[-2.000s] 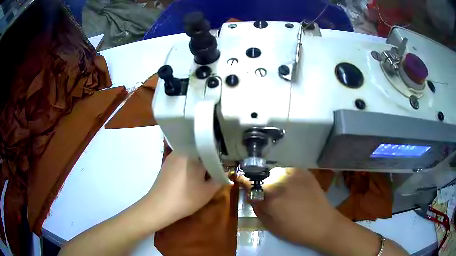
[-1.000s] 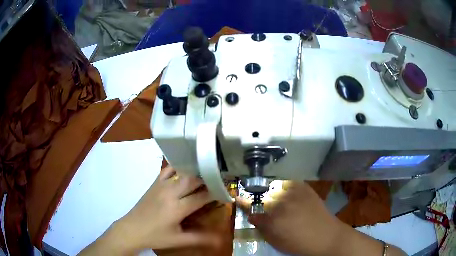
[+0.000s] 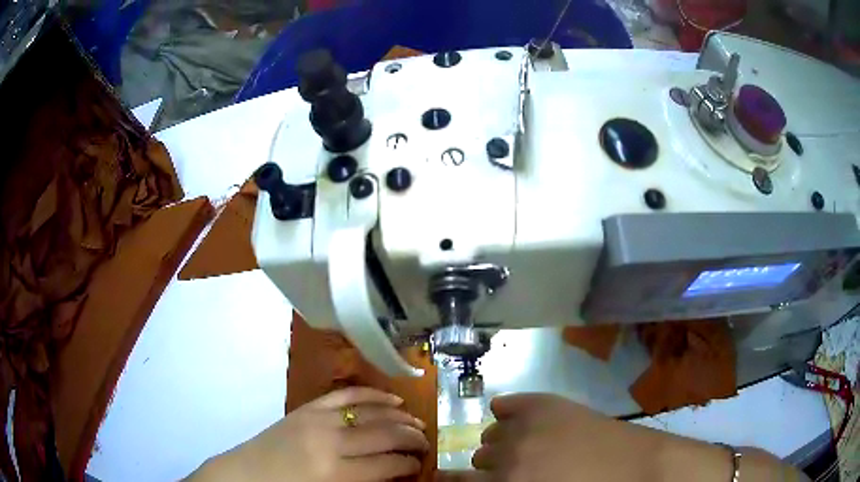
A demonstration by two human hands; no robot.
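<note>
A rust-brown fabric piece (image 3: 316,362) lies flat under the sewing machine head (image 3: 566,207), left of the shiny needle plate (image 3: 459,437). My left hand (image 3: 335,438), with a ring, is on the near part of the piece, its curled fingers holding it against the bed. My right hand (image 3: 566,438) is right of the plate, fingers curled; its fingertips and whether it grips cloth are unclear. The tension dial (image 3: 454,337) is above the plate. The presser foot is mostly hidden behind the guard (image 3: 356,297).
A crumpled heap of brown pieces (image 3: 66,226) fills the left side. Another flat brown piece (image 3: 222,245) lies behind-left of the head. Loose brown pieces (image 3: 686,362) lie under the machine arm. A red-handled tool (image 3: 830,379) is at far right. The control panel (image 3: 740,279) is lit.
Both hands have moved back toward me, away from the needle area. My left hand has come down onto the near cloth. More of the brown piece and bed shows. The view has shifted slightly.
</note>
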